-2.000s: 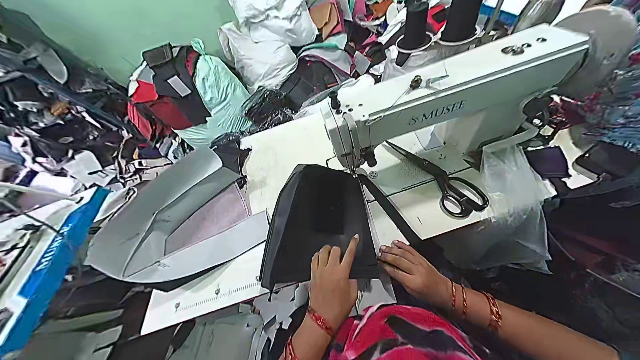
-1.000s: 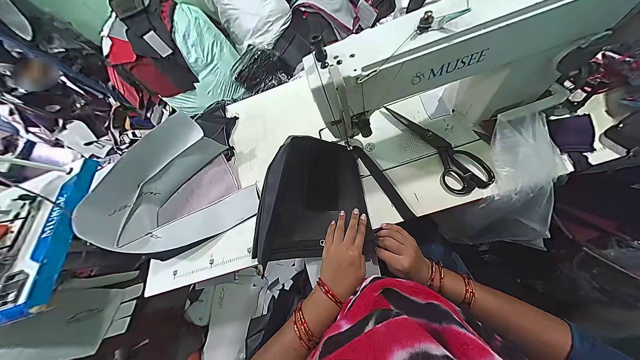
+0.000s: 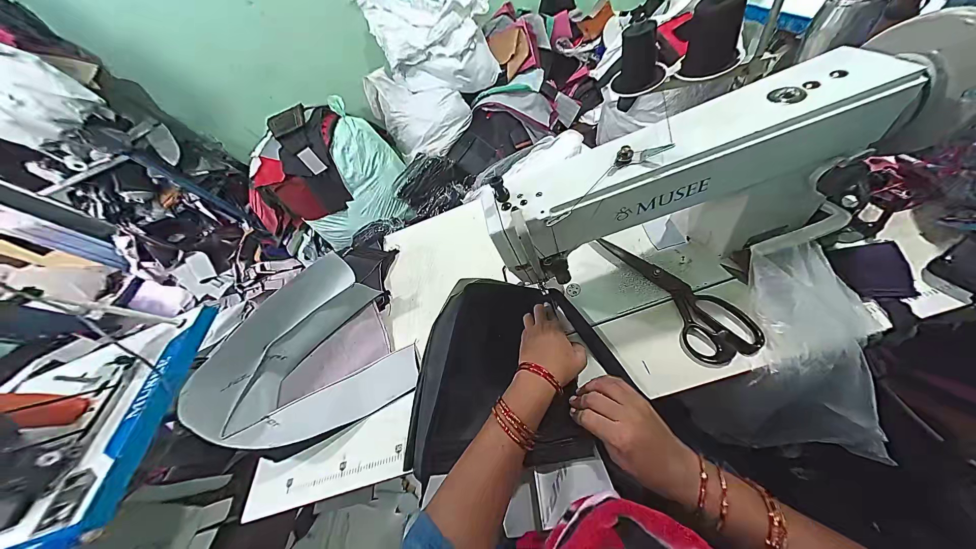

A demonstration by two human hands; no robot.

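Observation:
A white Musee sewing machine (image 3: 709,160) stands on a pale table, its needle area over the right edge of a black fabric piece (image 3: 480,366). My left hand (image 3: 550,347) lies on that fabric close below the needle, fingertips at its edge. Nearer to me, my right hand (image 3: 625,423) has bent fingers at the fabric's right edge; whether they pinch it is unclear. A narrow black strip (image 3: 595,339) runs from the needle area down past both hands. Black-handled scissors (image 3: 686,305) lie on the table right of the strip.
Grey curved fabric pieces (image 3: 305,366) lie on the table's left part. A clear plastic bag (image 3: 808,343) hangs over the right front edge. Black thread cones (image 3: 639,57) stand behind the machine. Stuffed bags (image 3: 362,171) and fabric scraps are heaped along the wall.
My left hand has moved up the black fabric from its lower edge to just below the needle. My right hand stays near the fabric's right edge. The view has shifted.

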